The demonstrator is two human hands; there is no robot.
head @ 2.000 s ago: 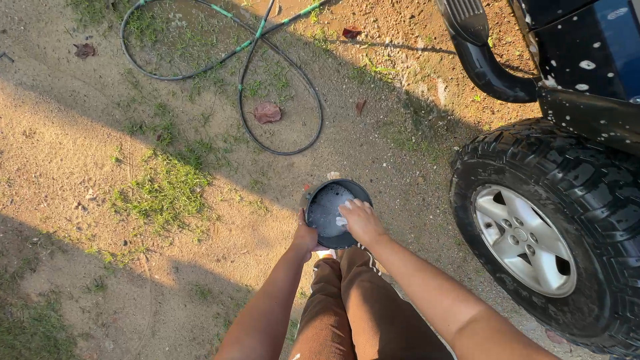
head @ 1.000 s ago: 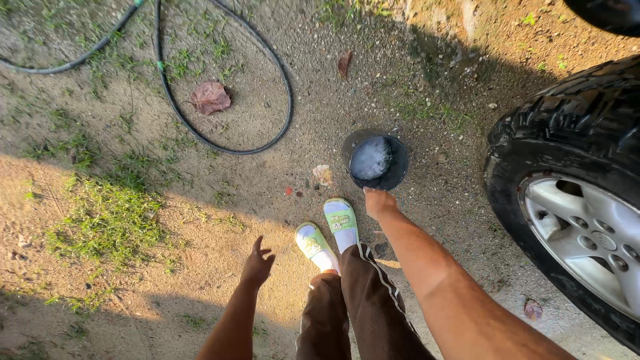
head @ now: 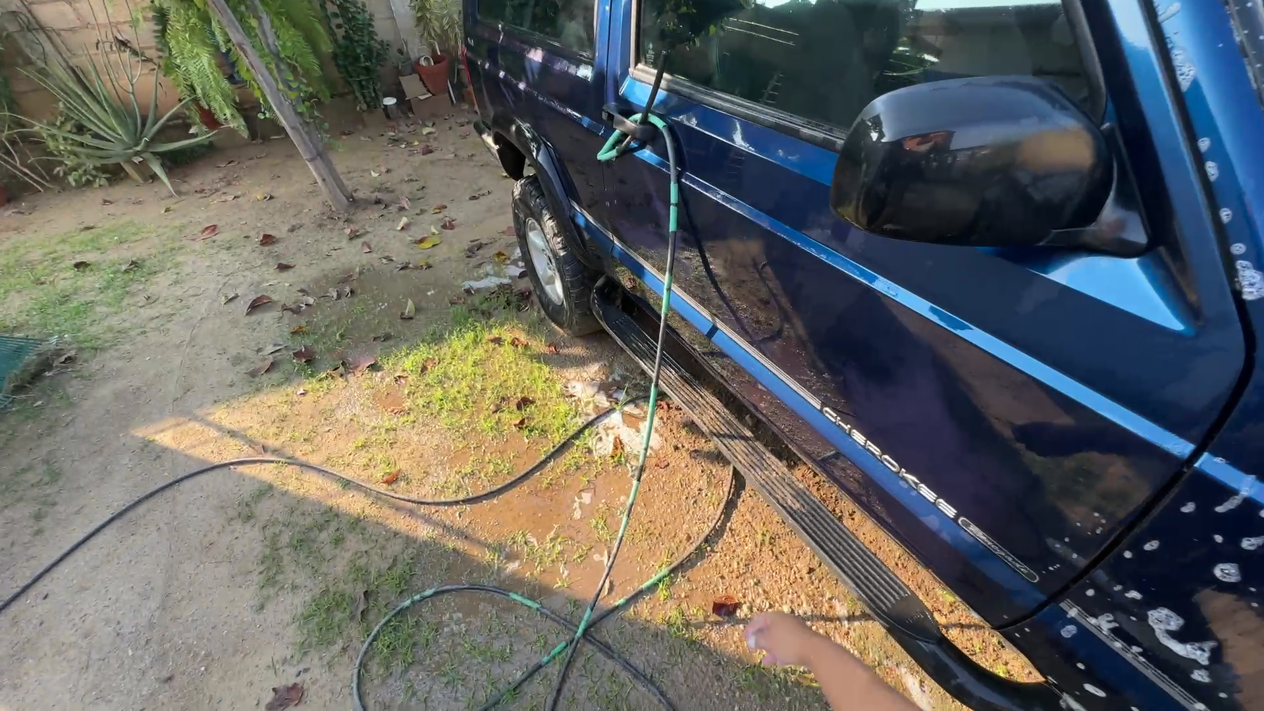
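Observation:
My right hand (head: 780,640) reaches in at the bottom right, beside the running board (head: 780,484) of a dark blue car (head: 889,375). Its fingers look curled, and whether it holds anything is too small to tell. My left hand is out of view. A black and green garden hose (head: 647,425) hangs from the car's door handle (head: 632,126) and loops on the ground left of my hand. White suds (head: 1180,632) spot the front fender. The bucket seen earlier is out of view.
The black side mirror (head: 978,163) juts out at the upper right. A rear wheel (head: 551,257) stands farther back. A leaning wooden post (head: 286,109), an aloe-like plant (head: 118,128) and a terracotta pot (head: 433,74) are at the upper left. Dry leaves and hose loops lie on the dirt.
The view has swung up from the ground to the car's side. My left hand first held the bucket, then let go; my right hand was at its rim a second ago.

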